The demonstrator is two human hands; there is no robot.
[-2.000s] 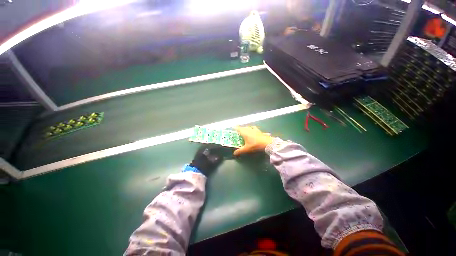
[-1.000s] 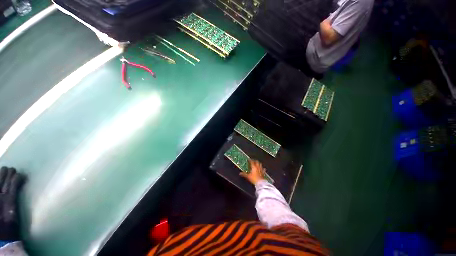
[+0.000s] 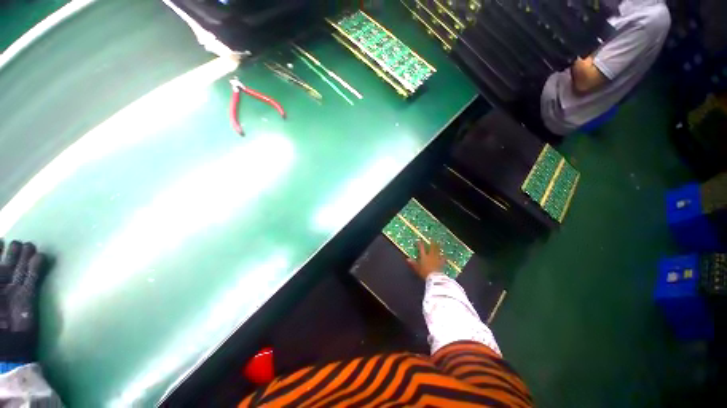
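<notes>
Two green PCB panels (image 3: 414,220) lie side by side on a black tray (image 3: 387,275) low at the right of the bench. My bare right hand (image 3: 429,260) lies across the nearer panel, thumb at its near edge and fingers over its surface, covering part of it. My gloved left hand (image 3: 17,291) is at the left picture edge over the bench, partly cut off, fingers extended, with nothing seen in it.
Red-handled pliers (image 3: 237,105), thin strips (image 3: 327,73) and stacked panels (image 3: 387,52) lie on the green bench (image 3: 191,199). More panels (image 3: 550,183) lie on another black stack. A seated person (image 3: 602,76) is at upper right. Blue bins (image 3: 684,295) stand on the floor.
First both hands were at a panel over the bench; the right then reached down to the tray. Since then, the nearer panel has moved up against the other. The view has shifted slightly.
</notes>
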